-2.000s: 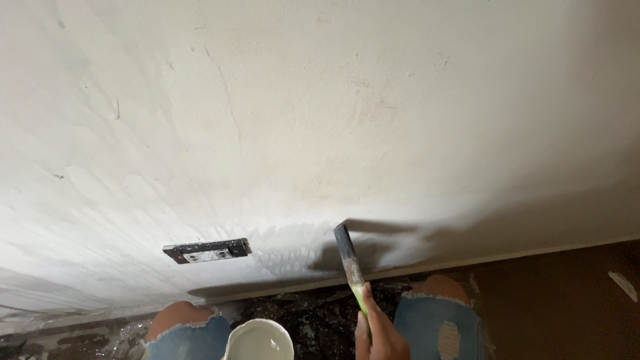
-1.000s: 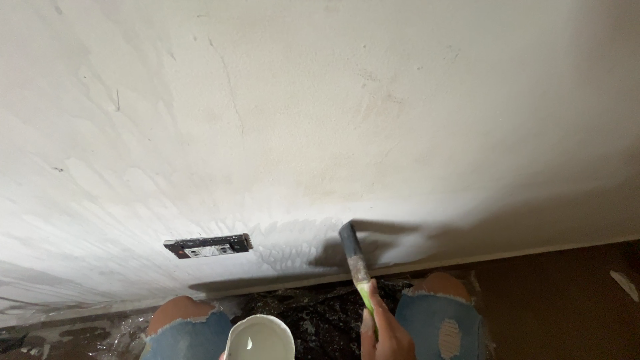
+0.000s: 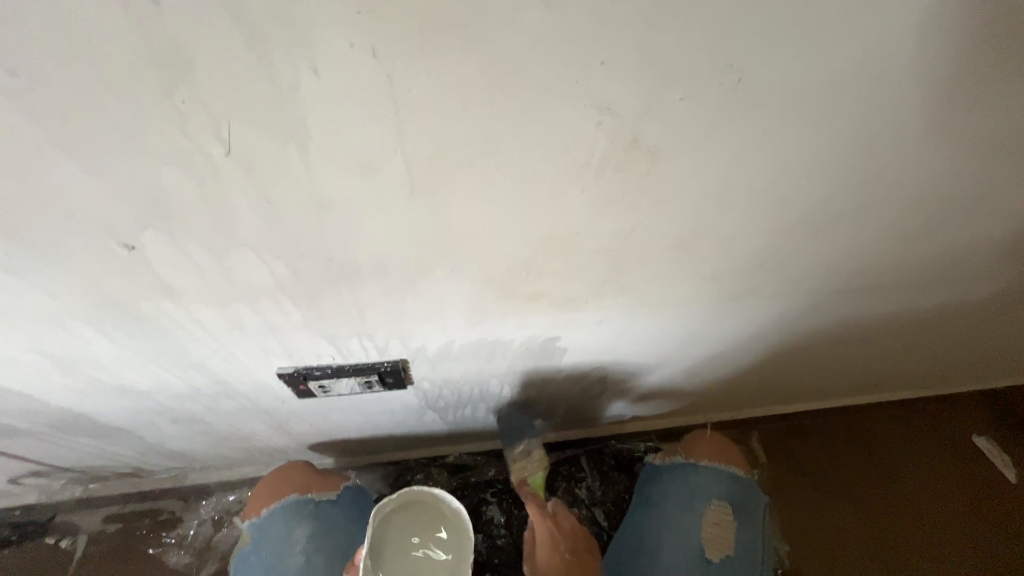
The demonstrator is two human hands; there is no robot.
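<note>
My right hand [image 3: 558, 534] grips the green handle of a paintbrush [image 3: 526, 452], whose dark bristles are at the lower part of the white wall [image 3: 608, 240], just above its bottom edge. The bristles are blurred. Only a bit of my left hand [image 3: 353, 564] shows, at the side of a white cup [image 3: 418, 534] of pale liquid; its grip is mostly out of view. Damp-looking streaks mark the wall between the brush and a dark, paint-spattered electrical outlet [image 3: 346, 378].
Dark, paint-spotted plastic sheeting [image 3: 484, 488] covers floor between my knees. Brown floor [image 3: 880, 488] lies at the right, with a pale scrap [image 3: 995, 458] on it. A small nail-like mark [image 3: 229, 138] is on the upper left wall.
My right hand and the brush have moved down toward the wall's bottom edge. The wet-looking patch right of the outlet shows more fully.
</note>
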